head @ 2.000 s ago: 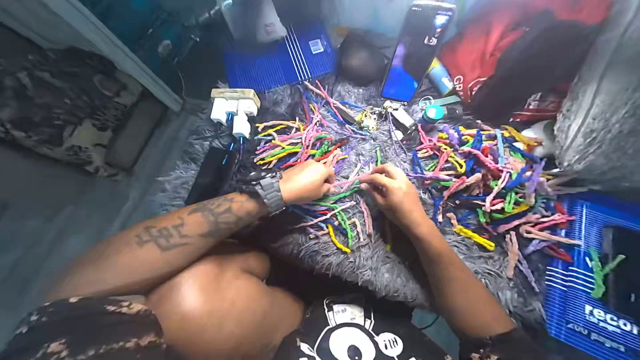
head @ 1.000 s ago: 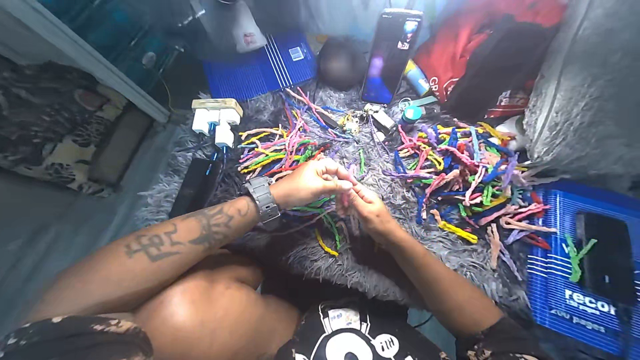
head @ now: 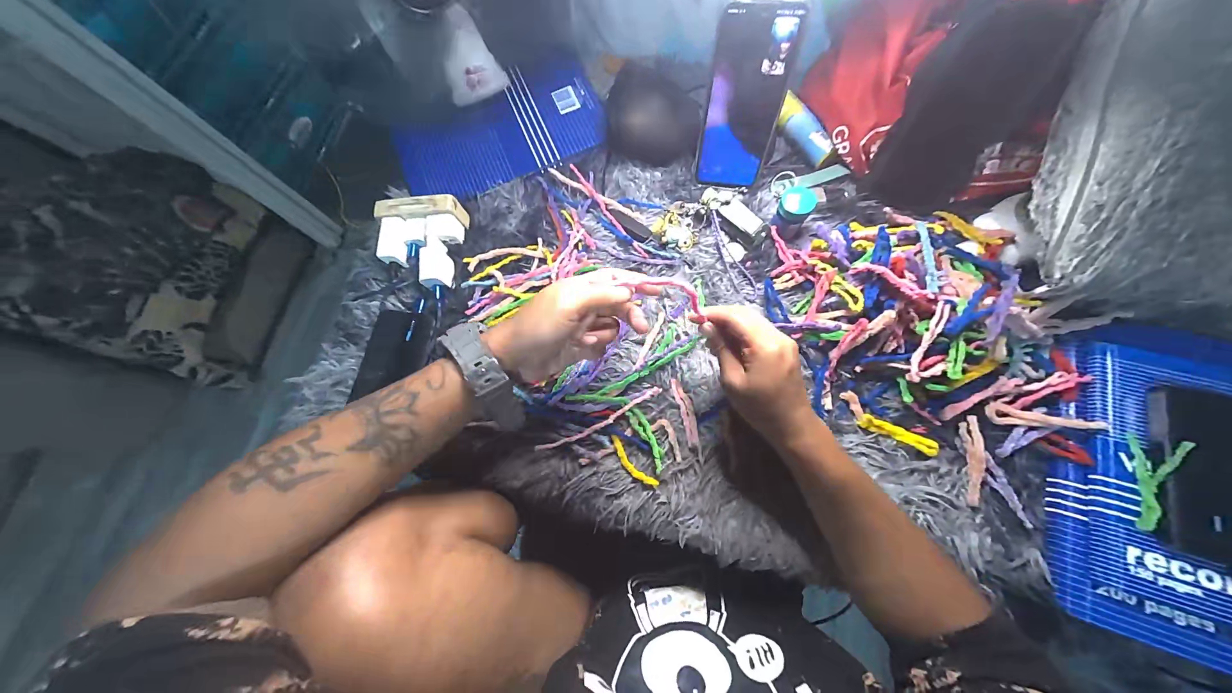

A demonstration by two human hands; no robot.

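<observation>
A pink-red strand of soft yarn (head: 690, 294) runs between my two hands above a grey furry rug. My right hand (head: 756, 366) pinches its lower end between thumb and fingertips. Its other end lies along the fingers of my left hand (head: 577, 322), which wears a grey watch (head: 481, 371) at the wrist; the palm faces partly up. Beneath and beside the left hand are loose strands in green (head: 640, 371), pink, purple and yellow (head: 633, 464). To the right of my right hand lies a heap of short multicoloured strands (head: 905, 308), many looking doubled or twisted.
A lit phone (head: 751, 96) stands upright at the back, near keys (head: 679, 231) and a teal-capped container (head: 797, 204). A power strip with chargers (head: 421, 207) and a black power bank (head: 385, 351) lie left. Blue notebooks (head: 1097, 568) are at right and back (head: 481, 144); a red bag (head: 866, 72) is behind.
My hands were close together at a pink strand; now they are apart, with the pink-red strand spanning them. The fingers of my left hand have spread.
</observation>
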